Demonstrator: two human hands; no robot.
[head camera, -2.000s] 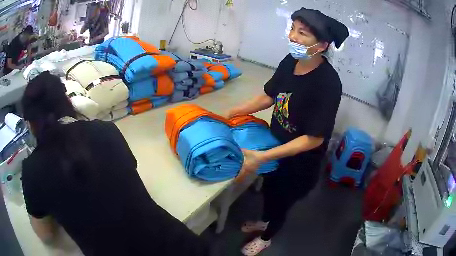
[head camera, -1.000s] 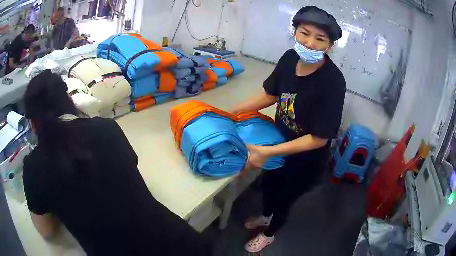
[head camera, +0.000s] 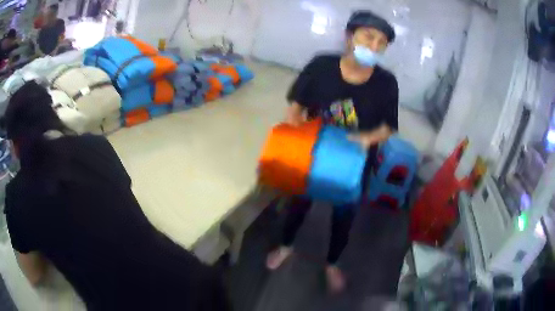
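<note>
Neither of my hands is in the picture. A folded blue and orange bundle is held up off the table by a person in a dark cap, mask and black T-shirt, who stands beyond the table corner with both hands on it. Its orange part is on the left and its blue part on the right. The cream table lies in front of me. The frame is blurred.
A second person in black leans over the table at the left. Cream bundles, blue-and-orange bundles and grey-blue bundles are stacked behind. A blue stool, a red object and a white machine stand right.
The bundle has been lifted off the table and turned, and the person holding it has stepped back from the table edge and faces me. The whole view has shifted.
</note>
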